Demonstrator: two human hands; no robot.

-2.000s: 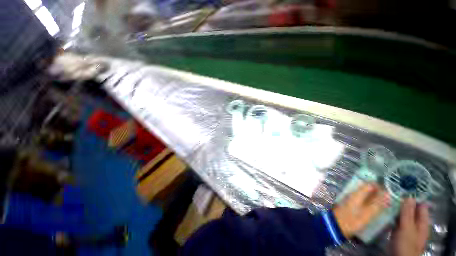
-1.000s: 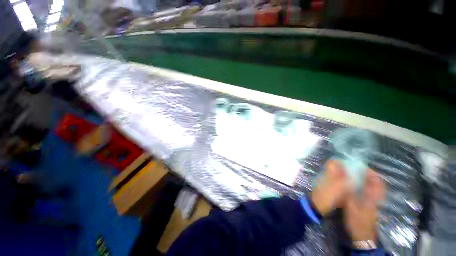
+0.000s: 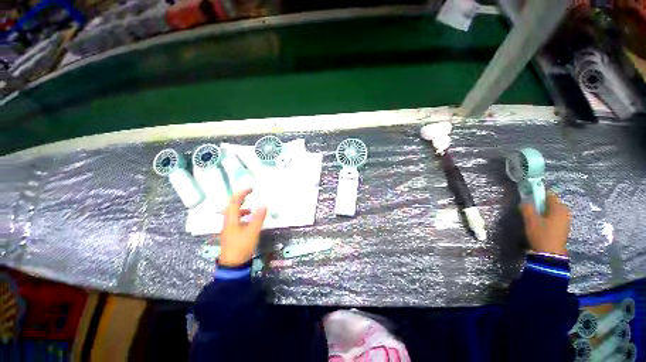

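Note:
My right hand (image 3: 547,223) grips the handle of a mint fan (image 3: 525,166) at the right of the bench, its head pointing away from me. My left hand (image 3: 241,228) is open, fingers apart, over the near edge of the white sheets (image 3: 297,198). Three mint fans lie on or beside the sheets: one at the left (image 3: 167,162), one next to it (image 3: 207,157) and one at the back (image 3: 269,150). Another fan (image 3: 349,177) lies alone right of the sheets. Thin mint strips (image 3: 308,247) lie near my left hand.
A black-handled tool with white ends (image 3: 459,185) lies between the lone fan and my right hand. The green conveyor (image 3: 326,71) runs behind the silvery bench (image 3: 397,261). A grey post (image 3: 506,60) rises behind the bench. Several fans (image 3: 602,332) sit in a blue crate at lower right.
The view has swung to face the bench. My hands, earlier together at one fan, are now far apart; my right hand holds a fan and my left hand is empty by the sheets.

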